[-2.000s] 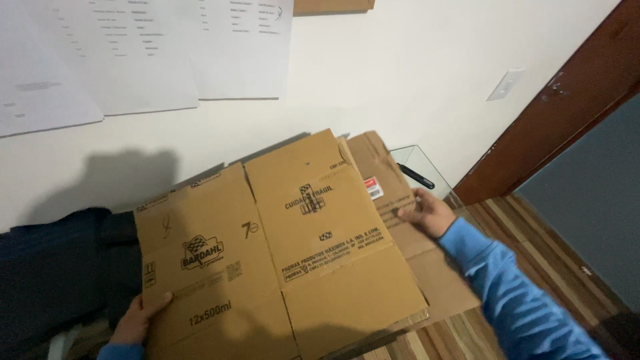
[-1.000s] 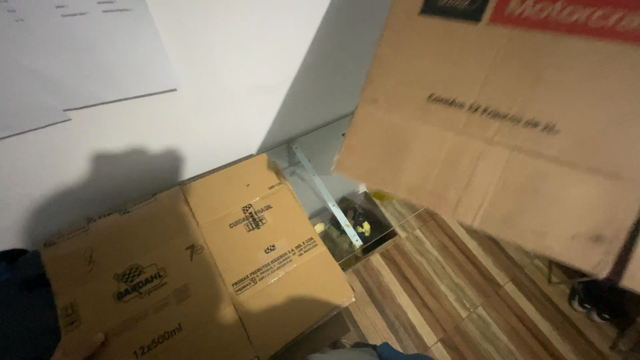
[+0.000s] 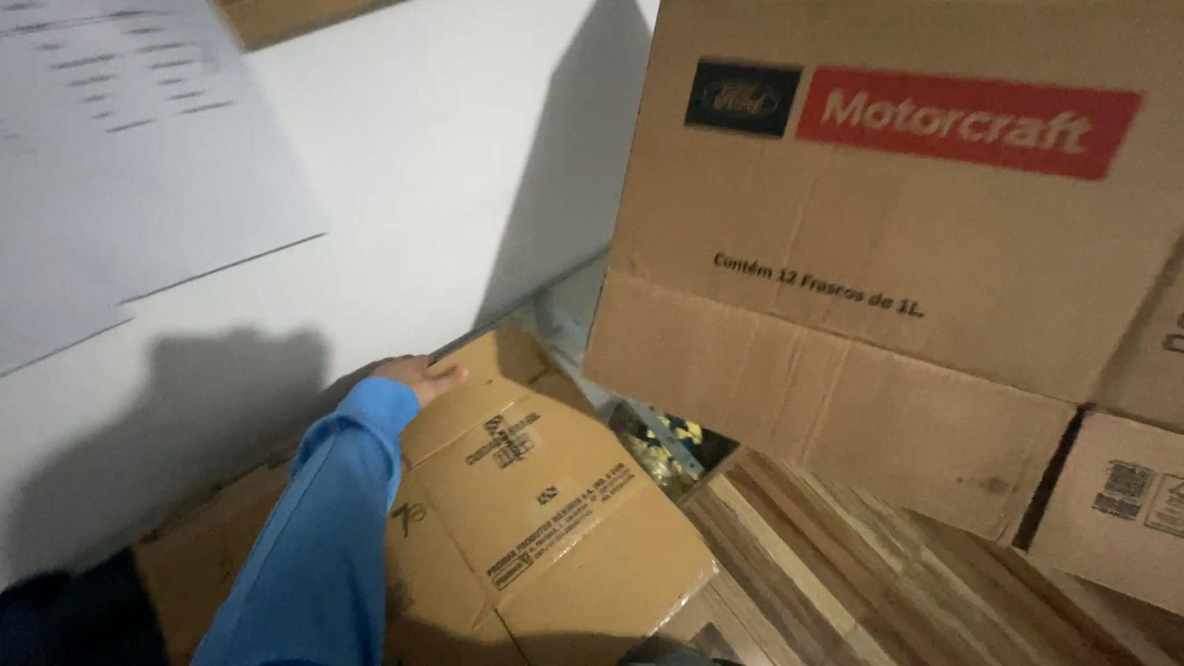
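Observation:
My left hand [image 3: 421, 377], in a blue sleeve, grips the upper edge of a flattened yellowish-brown cardboard box [image 3: 601, 573], thumb on its near face and fingers over the edge. That box lies tilted near the wall, partly under my forearm. At the right a large flattened Motorcraft cardboard box [image 3: 832, 222] stands raised, its creased flaps spread and its red and dark printed marks facing me. My right hand is out of view, so its hold on the Motorcraft box cannot be seen.
Printed paper sheets [image 3: 176, 194] hang on the white wall [image 3: 416, 185]. Between the boxes, a clear panel with a metal strip [image 3: 680, 449] stands above dark and yellow things. Striped wood-look flooring [image 3: 814, 555] runs below. Dark cloth [image 3: 83, 615] lies at lower left.
The Motorcraft box has come out to the right and up from beside the yellowish box. My left hand has moved from that box's lower left to its upper edge. My right hand has left the view.

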